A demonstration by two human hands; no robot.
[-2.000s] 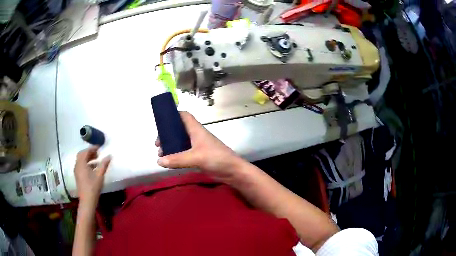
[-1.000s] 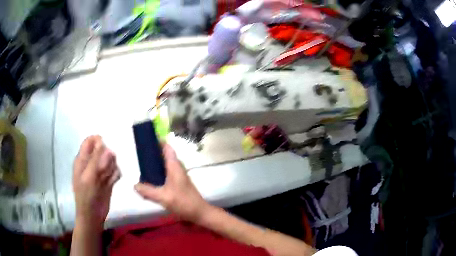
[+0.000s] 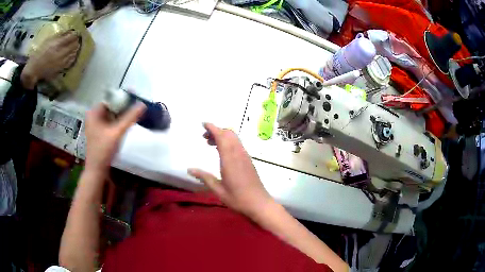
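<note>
A navy thread cone [image 3: 153, 115] lies on its side on the white machine table [image 3: 186, 69], blurred, its wide dark end to the right. My left hand [image 3: 109, 127] is at its pale left end, thumb and fingers around it. My right hand [image 3: 228, 167] is to the right of the cone, above the table, fingers apart and empty. Any fine thread between them cannot be made out.
The sewing machine [image 3: 351, 127] stands right, with a lime-green tag [image 3: 267, 117] at its needle end and a smartphone [image 3: 351, 166] under its arm. A lilac bottle [image 3: 351, 56] is behind. Another person's hand [image 3: 57, 56] rests on a neighbouring machine at upper left.
The view has swung left. The cone has gone from my right hand, which is now open; a cone lies at my left hand. Another person's hand has come into view.
</note>
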